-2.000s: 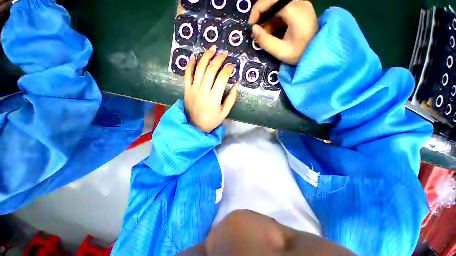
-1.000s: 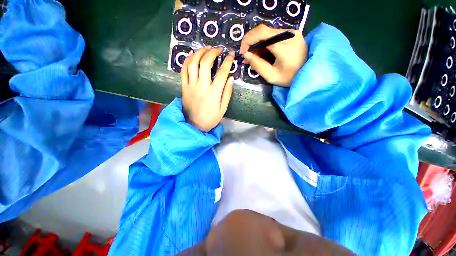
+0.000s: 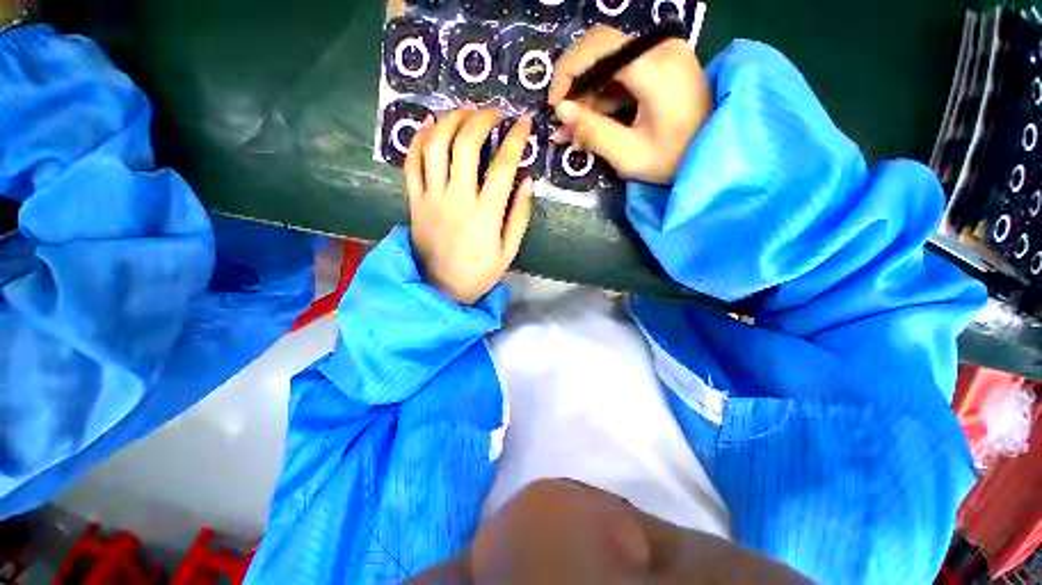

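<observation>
A dark sheet of ringed parts [image 3: 443,94] lies on the green bench mat at the top centre, under a glossy film. White rings [image 3: 474,63] sit on its black squares. My left hand [image 3: 466,200] lies flat on the sheet's lower left part, fingers slightly apart, holding nothing. My right hand [image 3: 640,109] grips a slim black tool [image 3: 626,55], which slants down to the left. Its lower end is at the bottom row beside my left index fingertip. The tool's tip is too small and dark to tell its kind. The sheet's top is cut off by the picture edge.
A stack of ringed sheets [image 3: 992,160] stands at the right of the green mat [image 3: 297,114]. A neighbouring person's blue sleeve [image 3: 103,229] is at the left. Red stools [image 3: 211,562] show at the lower left. Red material [image 3: 1006,480] is at the lower right.
My right hand has moved down and left to the bottom row, bringing the tool with it. The sheet and my left hand have shifted slightly left. The neighbour's sleeve has moved a little.
</observation>
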